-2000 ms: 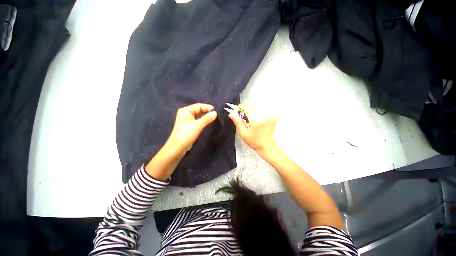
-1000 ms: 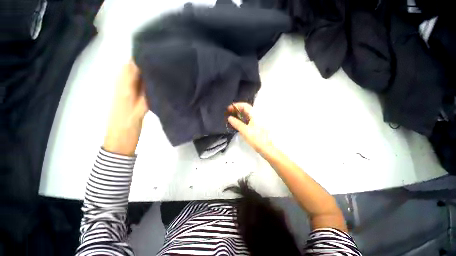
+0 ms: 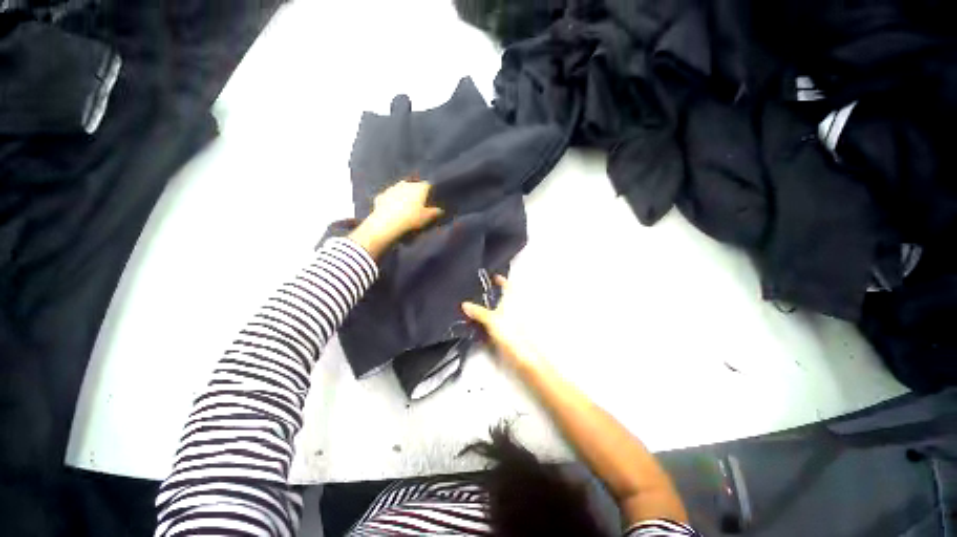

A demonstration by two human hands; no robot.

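Dark trousers lie bunched on the white table in front of me, with a bit of white lining showing at their near end. My left hand lies on the cloth near its middle; whether its fingers grip the cloth is unclear. My right hand is at the right near edge of the trousers, closed around small metal snips whose thin blades point away from me. Most of the snips is hidden in the hand.
The white worktable has a curved near edge and a few dark thread bits. A heap of dark garments covers the far right, touching the trousers' far side. More dark garments hang at the left. Dark hair hangs at the bottom centre.
The trousers, spread wide earlier, are now folded and bunched smaller, with white lining showing at the near end. My left hand moved from the cloth's left edge onto its middle. The view has shifted.
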